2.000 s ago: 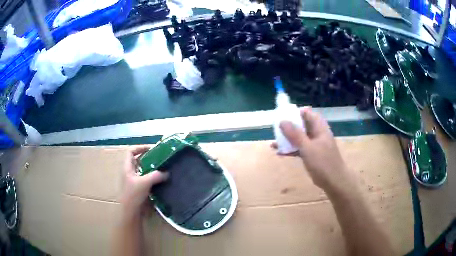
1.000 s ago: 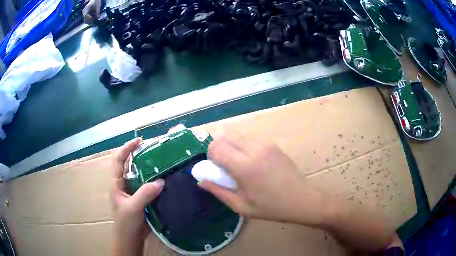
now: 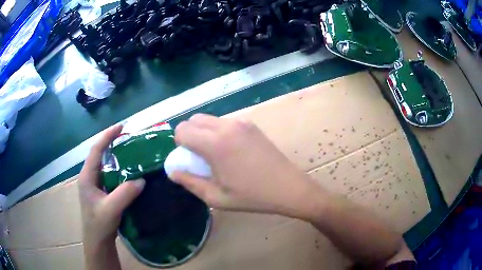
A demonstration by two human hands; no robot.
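A glossy green car body (image 3: 142,155) with a pale rim is tilted above the cardboard, its dark hollow cabin facing me. My left hand (image 3: 105,195) grips its left side, thumb on the cabin's edge. My right hand (image 3: 227,163) is closed round a white glue bottle (image 3: 186,162) held over the cabin at the body's upper right. The bottle's tip is hidden, so I cannot tell whether it touches the body.
Cardboard (image 3: 338,158) with brown spots lies under the work. A pale metal rail (image 3: 206,89) runs beyond it. A heap of black parts (image 3: 211,26) and a white scrap (image 3: 90,79) lie farther off. Several green bodies, one nearest (image 3: 423,92), stand at right.
My right hand has brought the glue bottle from beyond the cardboard's edge down to the car body's cabin. The body has turned slightly in my left hand. The whole view has shifted.
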